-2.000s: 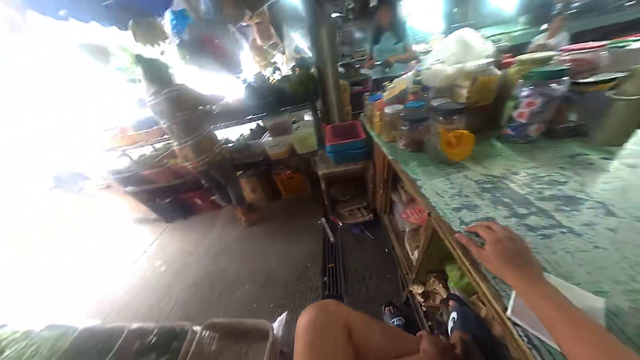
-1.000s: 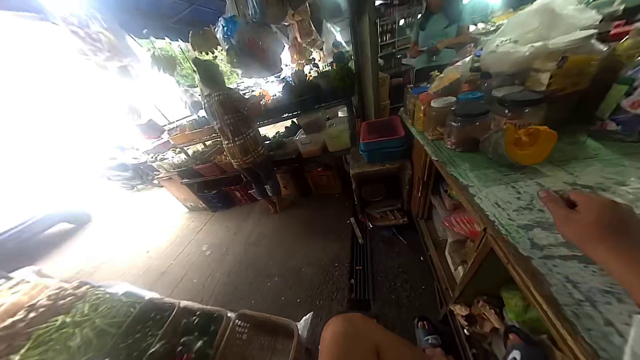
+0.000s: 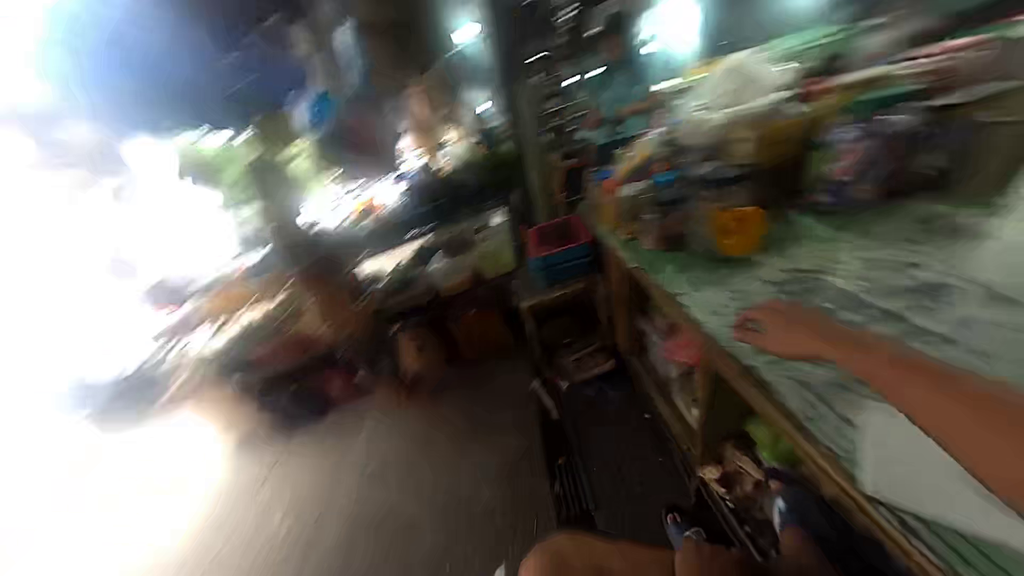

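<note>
My right hand (image 3: 780, 330) rests on or just above the worn green tabletop (image 3: 832, 288), near its wooden front edge. Its fingers look curled, but blur hides whether anything is between them. Beyond the hand, a cut piece of orange squash (image 3: 738, 230) lies beside lidded jars (image 3: 664, 212). A pale sheet (image 3: 920, 464) lies under my forearm. At the bottom edge, by my bare knee, there is skin that may be part of my left hand, but I cannot make it out.
Red and blue crates (image 3: 560, 248) stand on a small wooden stand left of the table. A floor drain grate (image 3: 572, 484) runs below. Shelves under the table hold bags. A person (image 3: 620, 100) in a light teal top stands behind the table. Produce stalls, heavily blurred, line the left.
The view has swung and blurred. My right hand now reaches farther over the tabletop, with more forearm showing. The person standing at the left stalls can no longer be made out clearly.
</note>
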